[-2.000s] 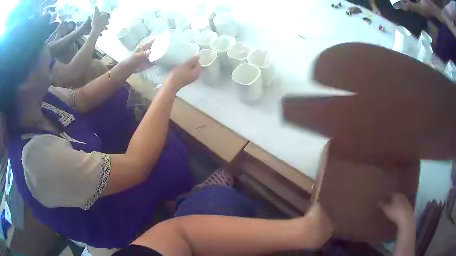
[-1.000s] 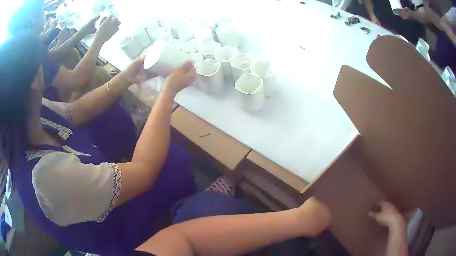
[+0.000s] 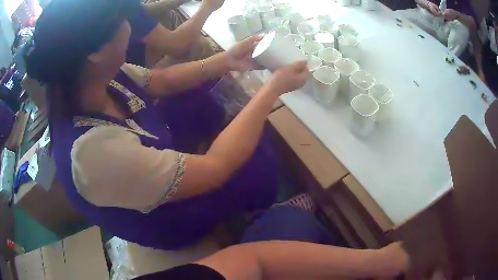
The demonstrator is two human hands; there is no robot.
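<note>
A brown cardboard box (image 3: 475,197) with raised flaps stands at the right edge of the view, cut off by it. Its lower part is dark and blurred. My left hand (image 3: 394,260) is at the bottom right, holding the box's lower left side; its fingers are partly hidden. My right hand is almost out of the picture; only a small blurred patch (image 3: 435,275) shows at the bottom edge, in front of the box, and its grip cannot be made out.
A neighbour in purple (image 3: 218,202) sits close on the left, holding a white container (image 3: 281,52). Several white cups (image 3: 365,112) stand on the white table (image 3: 404,180). Closed tan cartons (image 3: 311,147) line its near edge. A large carton (image 3: 63,260) is at lower left.
The view has turned left, so the table, cups and neighbour appear further right. The box and my hands have shifted towards the lower right, and my right hand has nearly left the picture.
</note>
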